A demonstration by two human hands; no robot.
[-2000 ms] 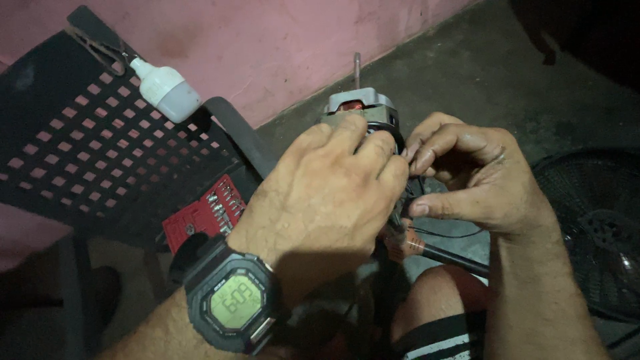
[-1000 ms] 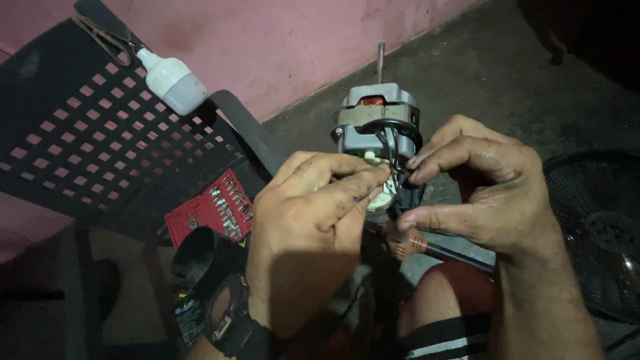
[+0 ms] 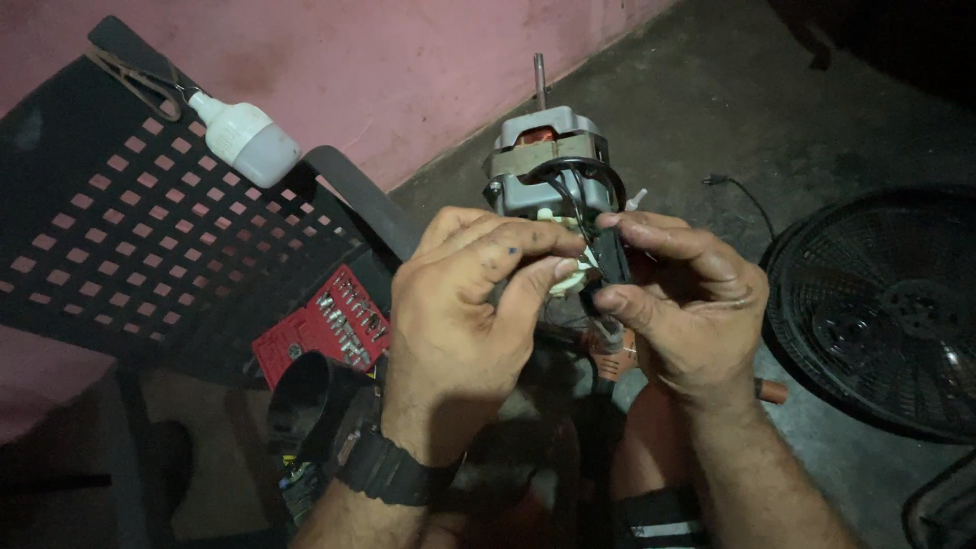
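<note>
An electric fan motor with a metal shaft and copper windings stands upright at the centre, black wires looping down from it. Below its housing a cream plastic part shows partly between my hands. My left hand, with a black watch on the wrist, pinches a small white piece at the wires between thumb and index finger. Thumb and fingers of my right hand hold a black part beside it; its exact kind is hard to tell.
A white bulb lamp hangs from a black perforated chair at left. On the chair lie a red socket set case and a black cup-like container. A round black fan grille rests on the floor at right, near a plug.
My left hand has drawn back from over the motor and turned, so the motor housing and the cream part show. My right hand remains beside the motor.
</note>
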